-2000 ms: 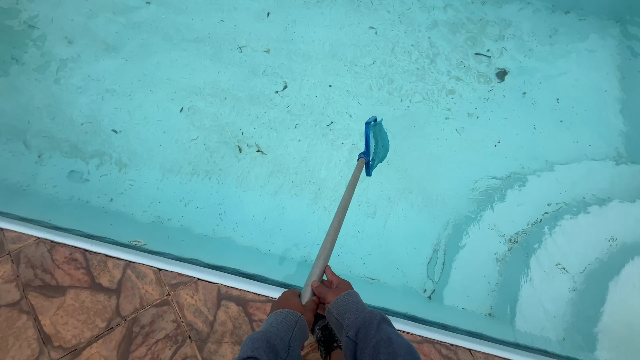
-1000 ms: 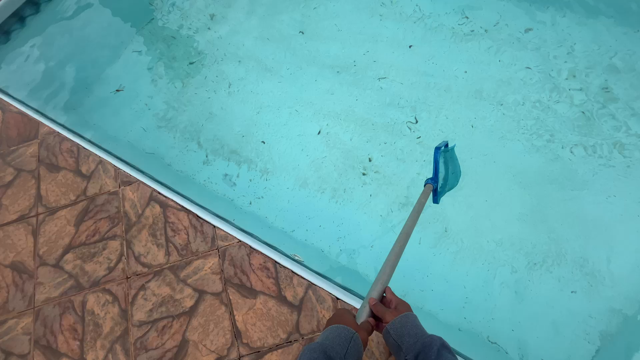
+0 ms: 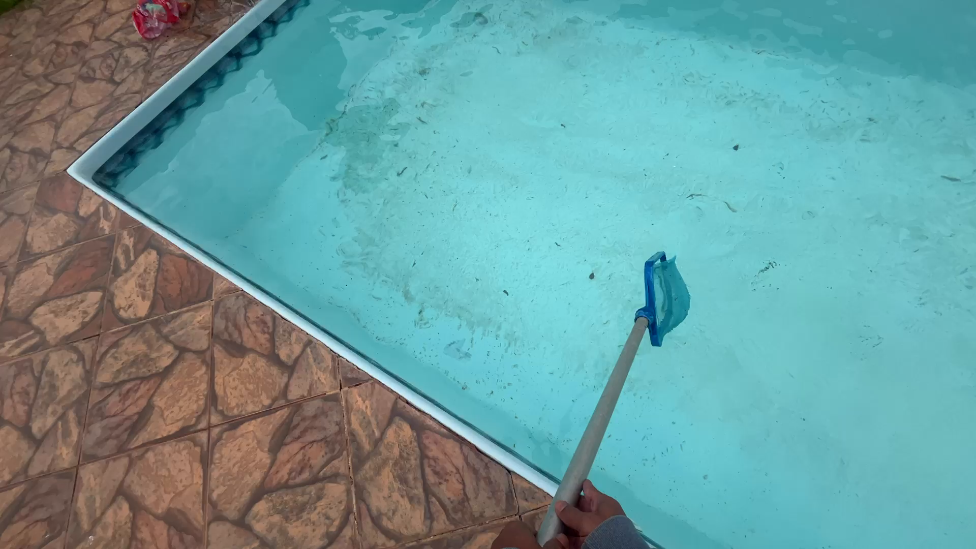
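A pool leaf skimmer with a blue frame and a blue mesh net [image 3: 671, 299] is held out over the pool water [image 3: 534, 198]. Its long grey pole [image 3: 602, 415] slants down to the bottom edge of the view, where both hands grip it. My right hand [image 3: 591, 512], below a grey-blue sleeve, holds the pole from the right side. My left hand [image 3: 518, 536] is on the pole's left side, mostly cut off by the frame's lower edge. Dark leaf bits [image 3: 592, 275] and fine debris are scattered in the pool.
A white pool rim [image 3: 305, 323] runs diagonally from the corner at the left to my hands. Stone-patterned tiles [image 3: 274, 457] pave the deck beside it. A red plastic bag [image 3: 155, 17] lies on the deck at the upper left.
The view has swung left, bringing the pool corner and the red bag into sight and taking the curved steps out. Both hands keep hold of the skimmer pole.
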